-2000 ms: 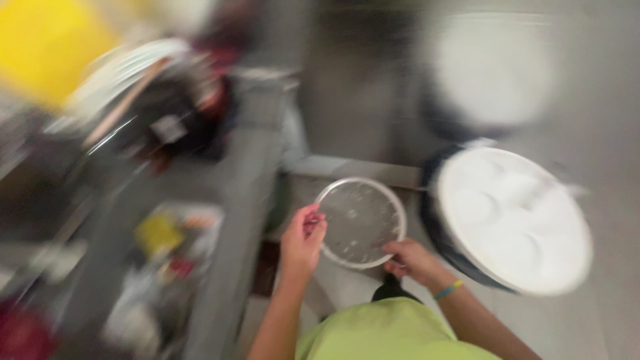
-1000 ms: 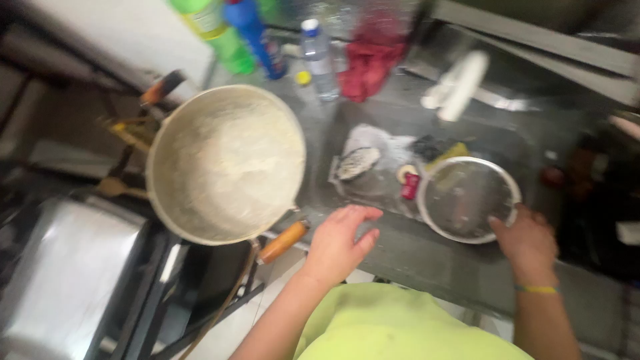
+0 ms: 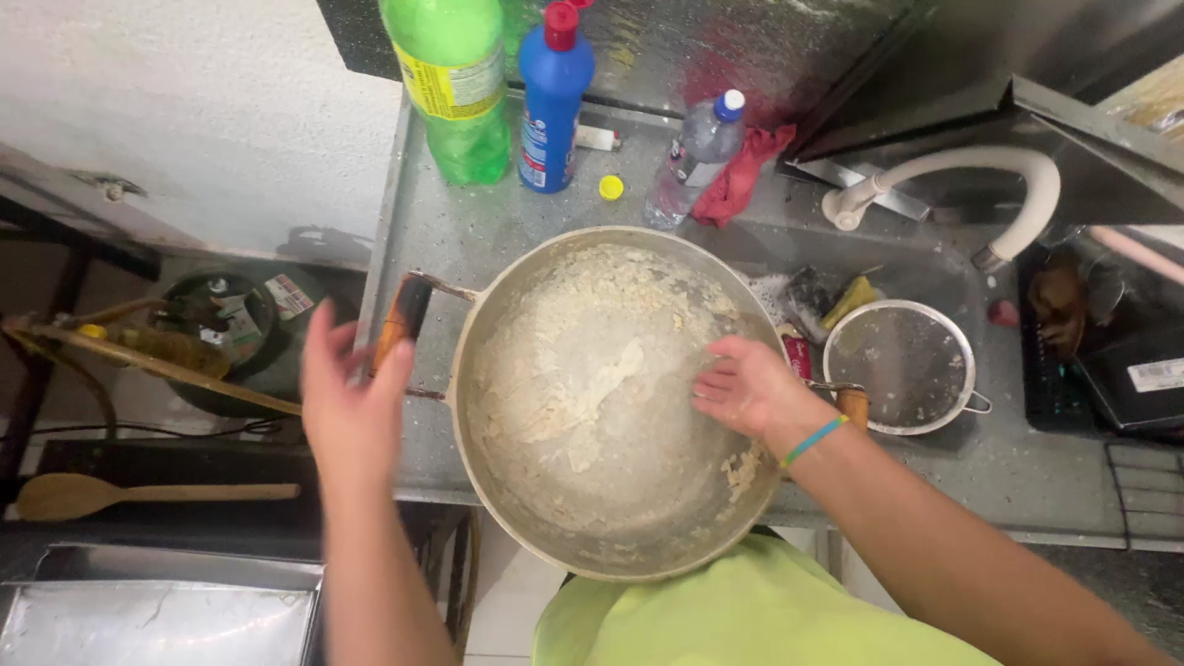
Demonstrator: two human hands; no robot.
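A large round metal pot [image 3: 615, 407] with residue stuck to its inside stands on the counter in front of me. My left hand [image 3: 356, 388], slightly blurred, is beside its left wooden handle [image 3: 403, 319], fingers apart; whether it touches the handle is hard to tell. My right hand [image 3: 747, 384] is over the right inner side of the pot with fingers loosely curled and nothing seen in them. The right wooden handle [image 3: 852, 407] is partly behind my forearm. A round fine-mesh sieve [image 3: 899, 367] lies at the sink, right of the pot.
Behind the pot stand a green bottle [image 3: 467, 120], a blue bottle [image 3: 553, 106] and a clear plastic bottle [image 3: 696, 157] by a red cloth [image 3: 745, 176]. A curved faucet [image 3: 980, 166] overhangs the sink. At left are a wooden spoon [image 3: 157, 494] and a metal tray [image 3: 157, 624].
My right hand has let go of the sieve, which stays at the sink, and is now over the pot. My left hand has moved to the pot's left handle. The pot now sits nearer my body.
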